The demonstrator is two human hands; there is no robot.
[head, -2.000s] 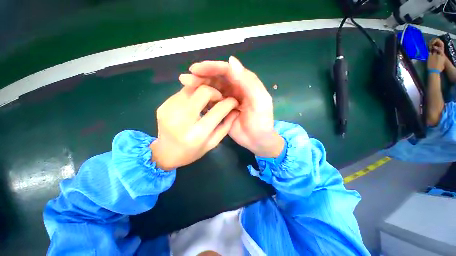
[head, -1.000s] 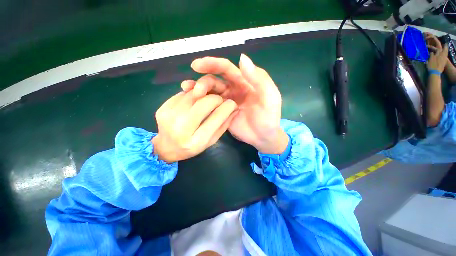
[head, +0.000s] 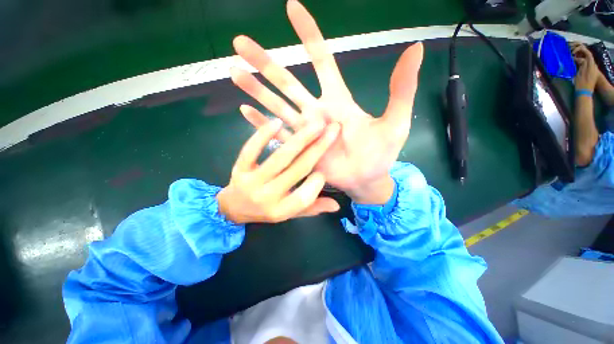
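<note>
My right hand (head: 350, 138) is bare, palm up, with its fingers and thumb spread wide. My left hand (head: 273, 181) is bare, back up, with its fingers laid across the right palm and its thumb apart. No object shows in either hand; the spot under the left fingertips is hidden. A small bright glint shows between the fingers. The black electric screwdriver (head: 457, 127) lies to the right of my hands on the dark green bench top (head: 148, 154), touched by neither.
A black-framed device (head: 551, 117) with a shiny face stands tilted at the right. Beyond it are a blue object (head: 557, 57) and another person's hands (head: 584, 70). A pale curved rail (head: 168, 75) crosses the bench. A cord runs up from the screwdriver. A grey-white box (head: 572, 295) is at lower right.
My right hand has opened from cupped to widely spread fingers. My left hand has moved slightly, its fingers uncurling over the right palm. The screwdriver lies in practically the same place.
</note>
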